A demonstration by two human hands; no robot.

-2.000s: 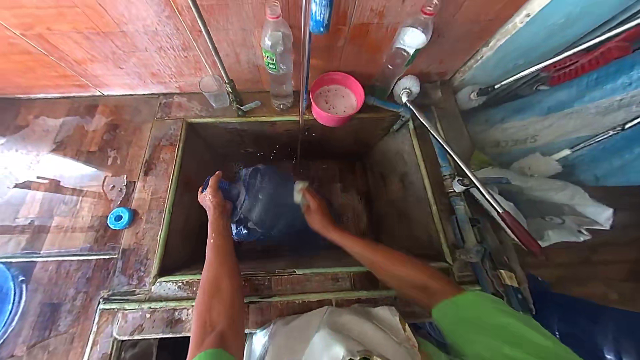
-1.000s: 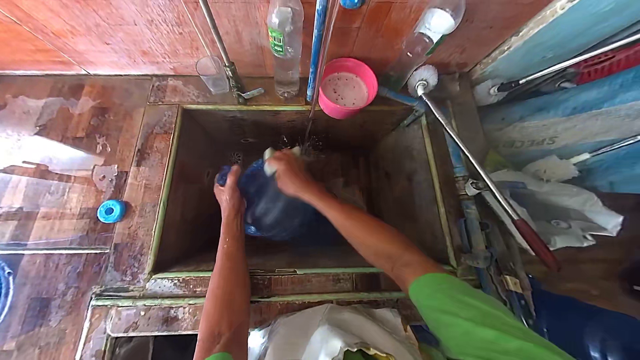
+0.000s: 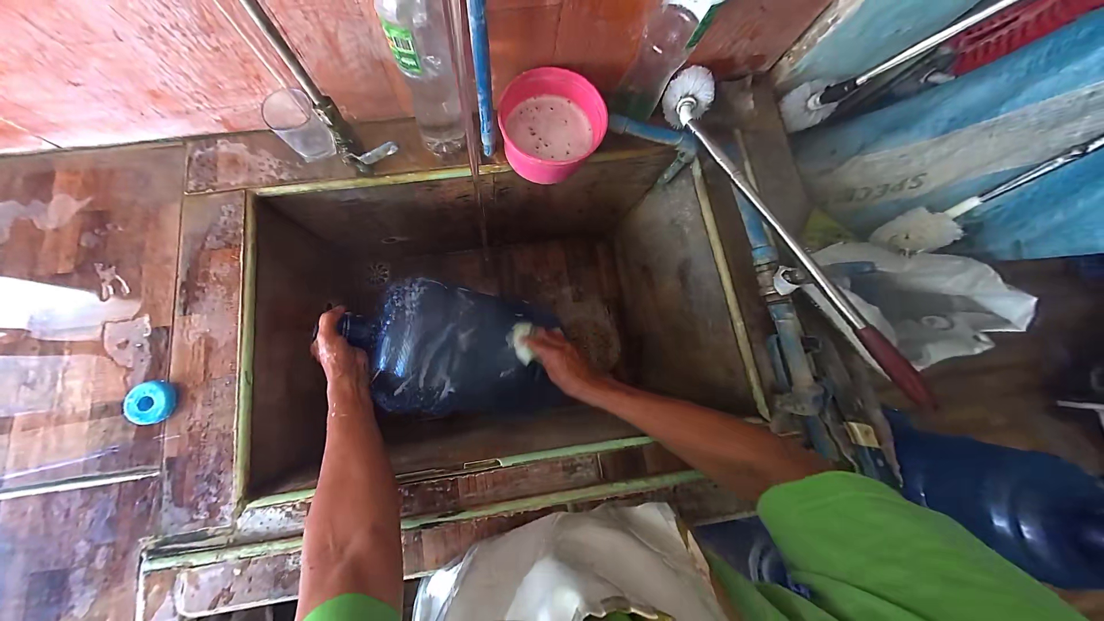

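A large blue plastic water jug (image 3: 457, 354) lies on its side in the sink basin (image 3: 681, 293), its neck to the left and suds on its surface. My left hand (image 3: 339, 345) is closed around the jug's neck. My right hand (image 3: 561, 358) presses a pale sponge or cloth (image 3: 522, 342) against the jug near its base end; which of the two it is, I cannot tell. A thin stream of water (image 3: 483, 207) falls into the basin behind the jug.
On the back ledge stand a pink tub (image 3: 553, 125) of sudsy liquid, a clear plastic bottle (image 3: 431, 86) and a clear cup (image 3: 299, 125). A long-handled brush (image 3: 776, 224) leans along the right rim. A blue ring-shaped cap (image 3: 150, 403) lies on the left counter.
The jug now lies lengthwise across the basin. My right hand, with the pale item, has moved from near the water stream toward the jug's base end. My left hand remains at the neck.
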